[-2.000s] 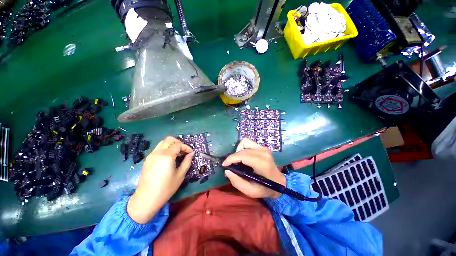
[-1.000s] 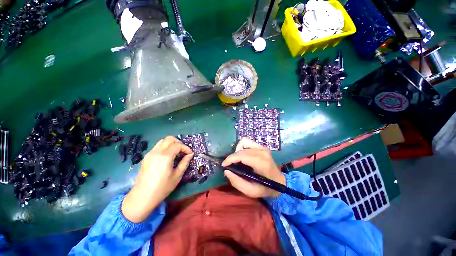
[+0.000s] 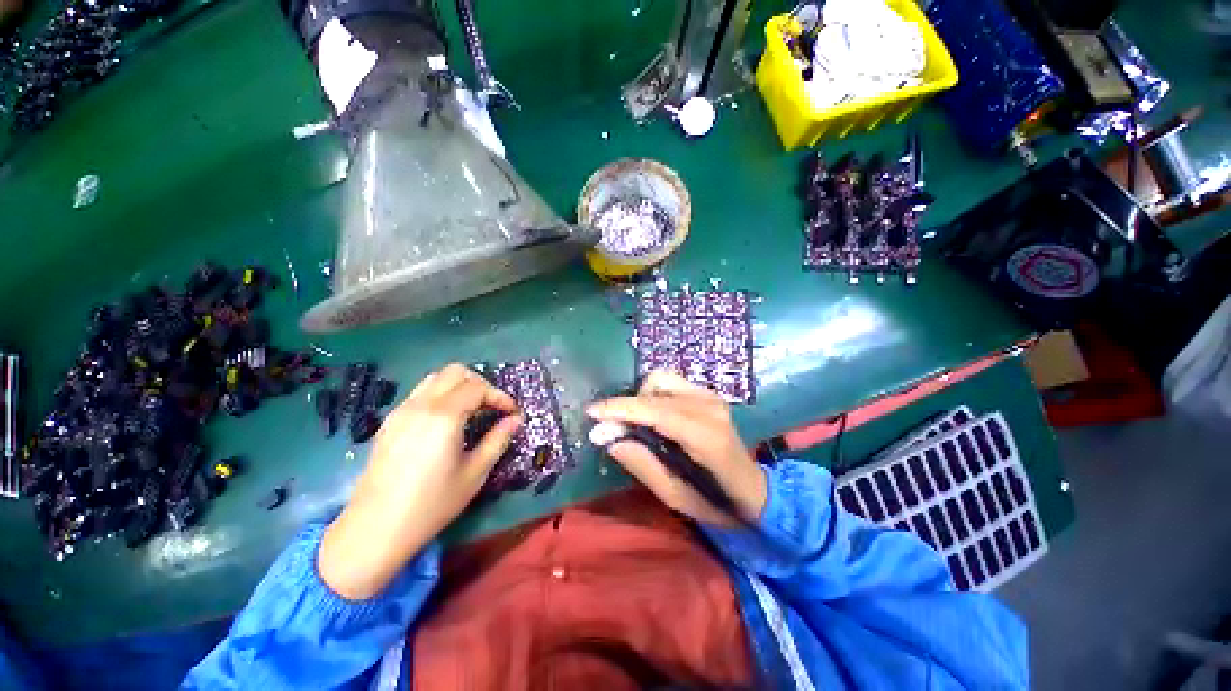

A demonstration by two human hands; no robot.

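My left hand (image 3: 429,473) is at the left edge of a speckled PCB panel (image 3: 537,421), its thumb and forefinger pinched on a small black component (image 3: 481,427) that is mostly hidden by the fingers. My right hand (image 3: 682,446) holds the black soldering iron (image 3: 691,473) just right of that panel. The iron's tip is blurred and I cannot tell exactly where it points. A second speckled PCB panel (image 3: 695,338) lies flat above my right hand. A heap of black components (image 3: 149,392) and a smaller group (image 3: 354,402) lie left of my left hand.
A translucent fume hood (image 3: 432,216) hangs above the work, beside a round dross pot (image 3: 635,223). A populated panel (image 3: 864,216), a yellow basket (image 3: 853,115) and a black fan (image 3: 1060,257) are at the right. A slotted tray (image 3: 952,500) lies below the bench's right edge.
My right hand has turned the iron, and its tip has come away from the panel by my left hand. My left hand has stayed pinched at the panel's left edge.
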